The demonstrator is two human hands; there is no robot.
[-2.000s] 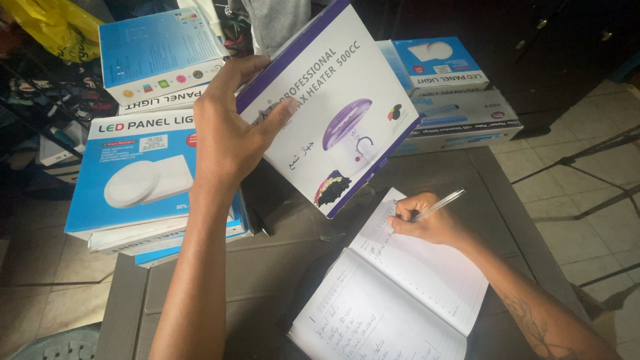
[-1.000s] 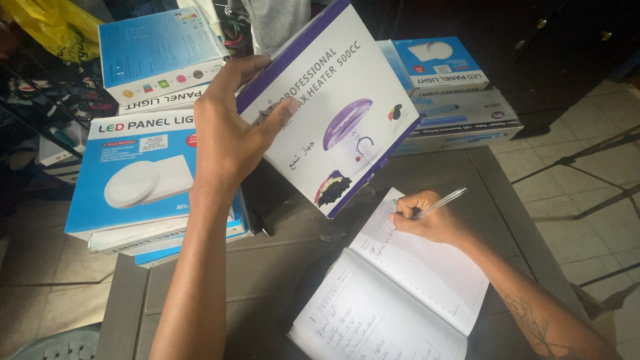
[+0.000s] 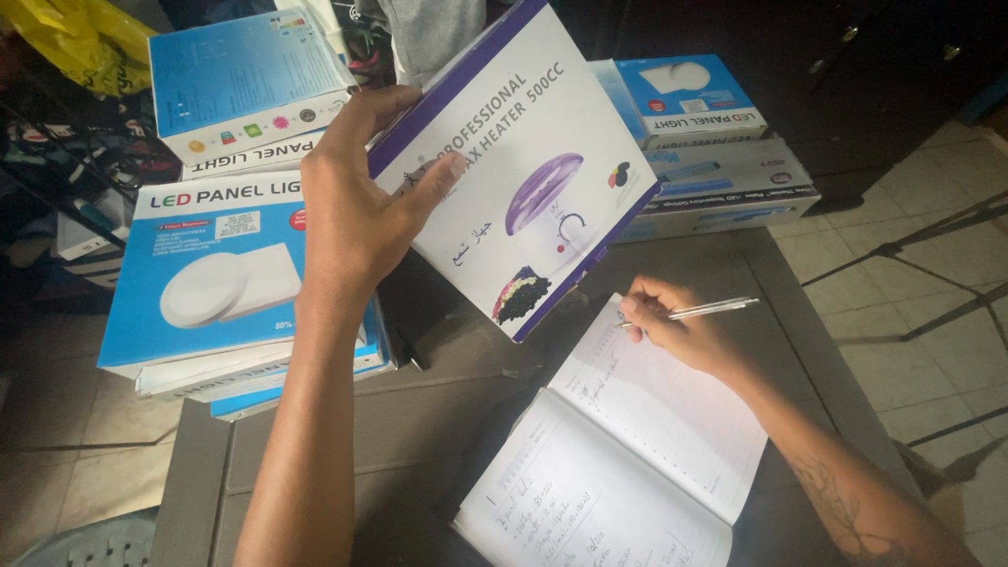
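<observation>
My left hand (image 3: pixel 366 189) grips the left edge of a white and purple wax heater box (image 3: pixel 543 197), thumb on its printed front, and keeps it tilted above the table. My right hand (image 3: pixel 669 319) holds a clear pen (image 3: pixel 720 307), its tip on the upper part of a page. Beneath it lies an open notebook (image 3: pixel 661 409) with handwriting on both pages. The fingers of my left hand behind the box are partly hidden.
LED panel light boxes (image 3: pixel 213 276) are stacked at the left of the dark table (image 3: pixel 425 425). Another panel light box (image 3: pixel 685 94) rests on a grey box (image 3: pixel 732 185) behind. A yellow plastic bag (image 3: pixel 79 47) is at the far left, and a perforated plastic seat (image 3: pixel 94 543) at the lower left.
</observation>
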